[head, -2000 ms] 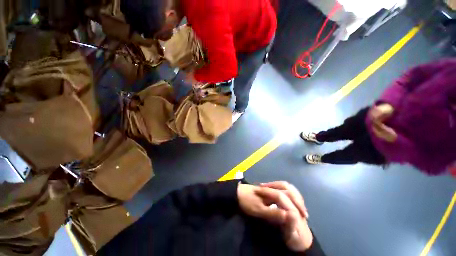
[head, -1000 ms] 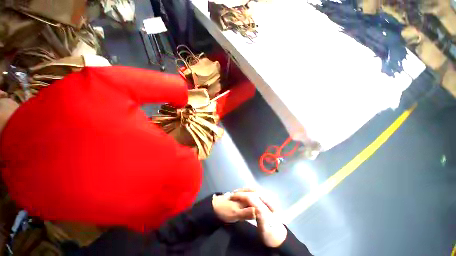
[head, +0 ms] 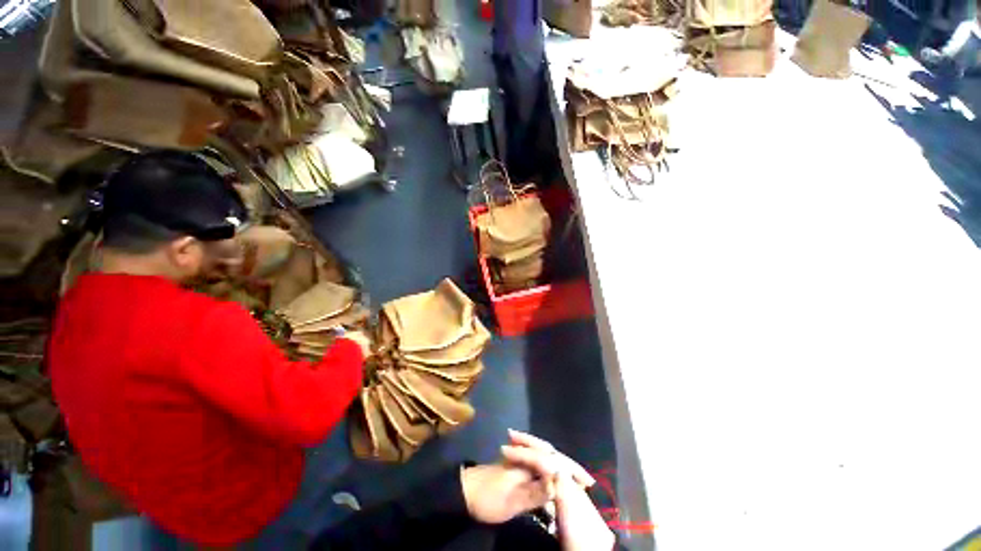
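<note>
My left hand (head: pixel 501 492) and my right hand (head: pixel 579 514) are bare and touch each other at the bottom centre. The right hand's fingers lie apart over the left hand, whose fingers are partly hidden. No held thing shows between them. Just beyond, a fanned bundle of brown tote bags (head: pixel 425 371) hangs beside a person in red (head: pixel 194 398), whose hand is at the gathered handles. My hands do not touch the bags.
A long white table (head: pixel 753 301) runs down the right, with brown bag stacks (head: pixel 619 113) at its far part. A red crate (head: pixel 520 313) with brown totes stands beside it. A small white-topped stool (head: pixel 469 107) is behind. Racks of brown bags (head: pixel 140 108) fill the left.
The view has moved past the yellow lane line to the white table's side. The person in red now shows at the left with the tote bundle. My hands remain together.
</note>
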